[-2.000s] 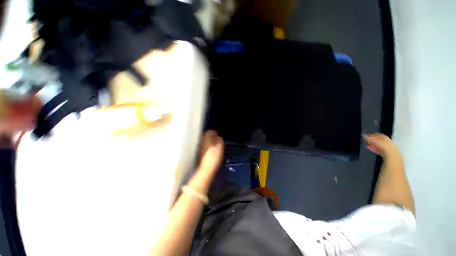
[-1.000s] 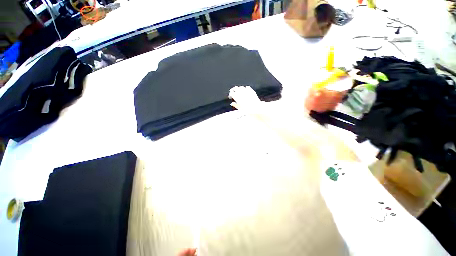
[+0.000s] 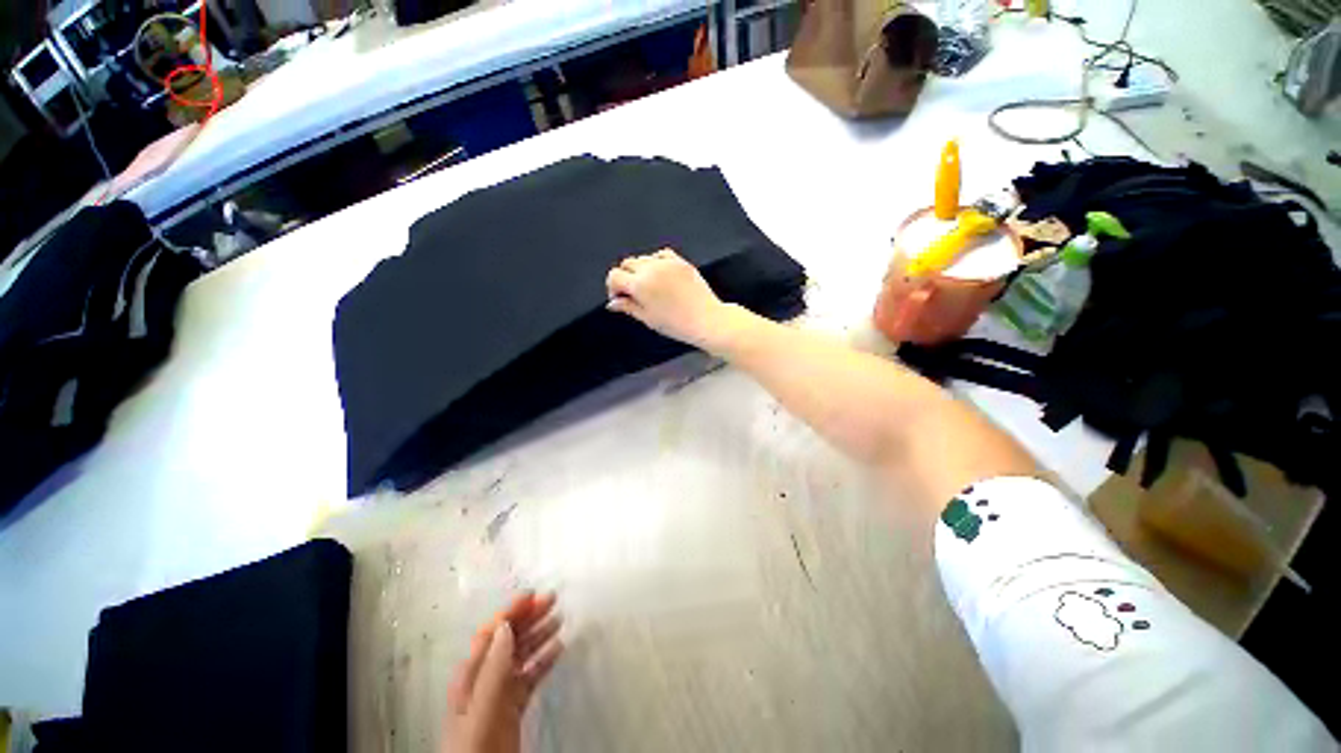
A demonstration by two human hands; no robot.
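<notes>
A stack of black panels [image 3: 515, 265] with layered near edges lies on the far side of the white table [image 3: 647, 559]. My right hand [image 3: 669, 299] is on the stack's near edge, fingers closed on the top panel, whose near edge looks a little lifted. My left hand [image 3: 508, 662] is above the table at the bottom centre, fingers apart and holding nothing. Another black stack [image 3: 221, 647] lies at the lower left, cut off by the frame edge.
A pink-red pot [image 3: 915, 294] with yellow-handled tools stands at right beside a clear green-topped bottle [image 3: 1062, 280]. A tangled pile of black strips [image 3: 1191, 294] lies beyond them. A brown paper-like holder [image 3: 863, 59] stands at the back. Soft black pieces [image 3: 81, 324] lie far left.
The view has swung from the black pieces beside the table to the tabletop. My right hand has closed on the far stack's top panel. My left hand has come further into view.
</notes>
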